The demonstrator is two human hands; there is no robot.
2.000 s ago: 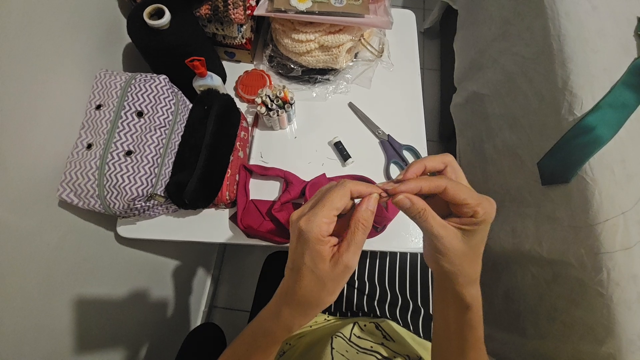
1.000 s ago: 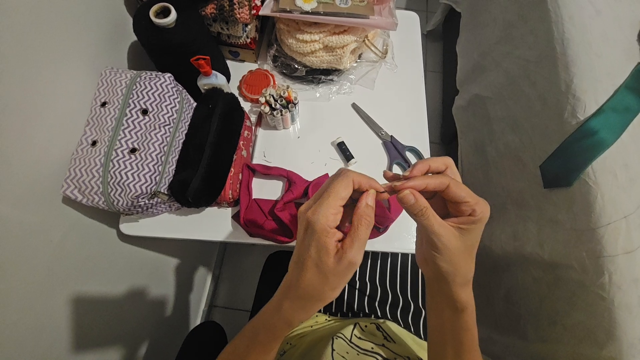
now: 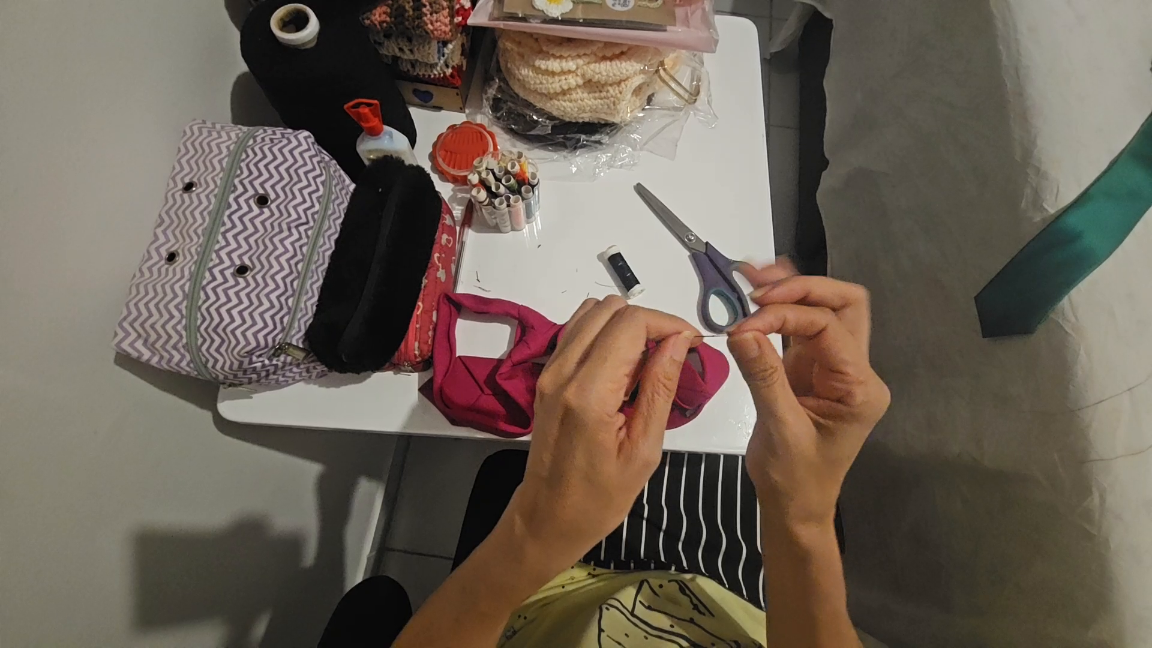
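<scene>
Between my two hands runs a thin dark needle or thread (image 3: pixel 713 337); which of the two it is I cannot tell. My left hand (image 3: pixel 607 396) pinches one end between thumb and forefinger, and my right hand (image 3: pixel 801 378) pinches the other. Under and behind my left hand a magenta cloth piece with openings (image 3: pixel 481 387) lies on the white table (image 3: pixel 576 211), partly hidden. A spool of black thread (image 3: pixel 623 272) lies just beyond it. Scissors with purple-grey handles (image 3: pixel 706 261) lie beside my right hand's fingers, blades pointing away.
At the left stand a zigzag-patterned bag (image 3: pixel 225 252) and a black fluffy pouch (image 3: pixel 378 265). Farther back are a glue bottle (image 3: pixel 382 139), a red round case (image 3: pixel 463 151), small thread spools (image 3: pixel 506 193) and cream knitwear in plastic (image 3: pixel 580 76). A green necktie (image 3: pixel 1062 252) lies at right on pale fabric.
My fingertips have drawn slightly apart, and the thin dark strand now shows between them. The scissors, black spool and magenta cloth have stayed in place.
</scene>
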